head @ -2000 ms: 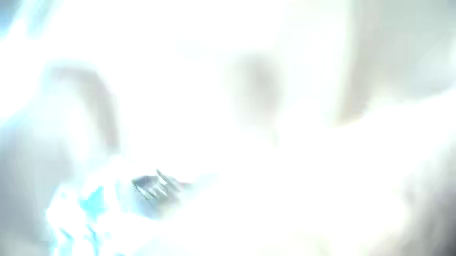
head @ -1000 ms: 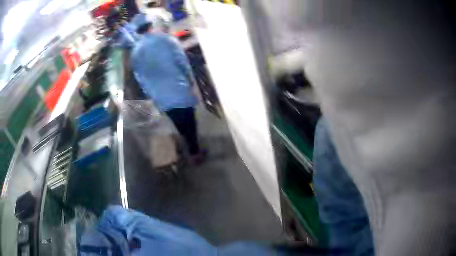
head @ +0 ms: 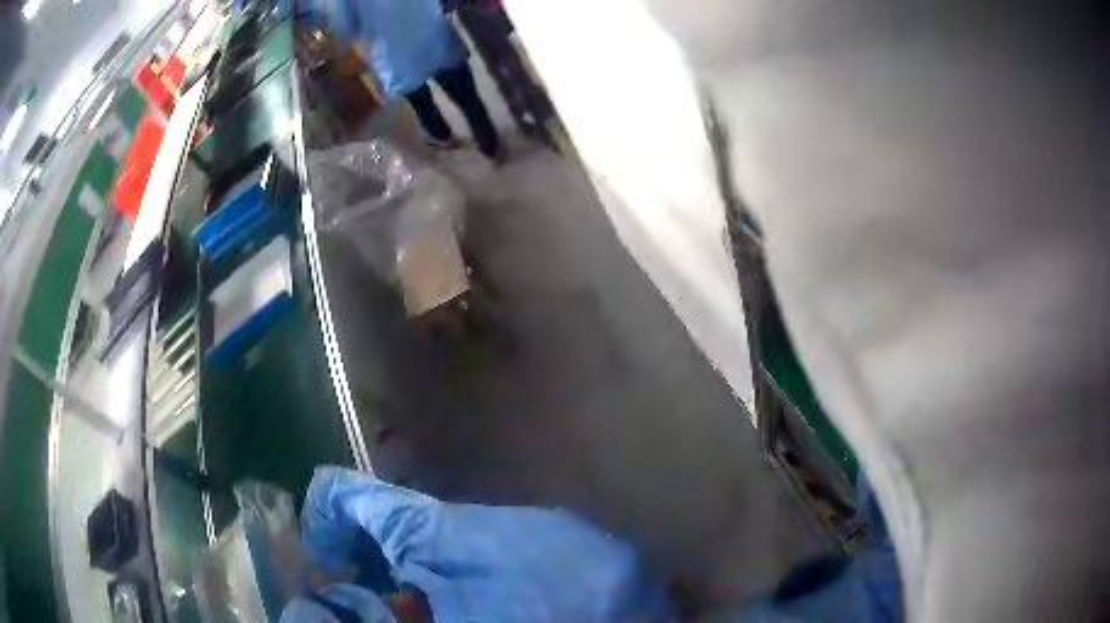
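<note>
Neither of my hands can be made out. A blurred blue sleeve crosses the bottom, with a small patch of skin by it; whose it is cannot be told. Beside it, a clear crinkled bag around a pale panel lies on the green bench. Farther up the bench are a blue-edged panel with a whitish top and a blue-sided stack. A large, blurred grey-white shape very close to the camera covers the right side.
A clear plastic bag hangs at the bench edge beside a tan box or stool top. A person in blue stands farther up the grey aisle. A small black bin sits at left. A long white surface borders the aisle's right.
The view has cleared from a white glare and now tilts lower. The person in blue appears higher and smaller. The tan box and blue-edged panels are clearer. The grey-white shape still covers the right.
</note>
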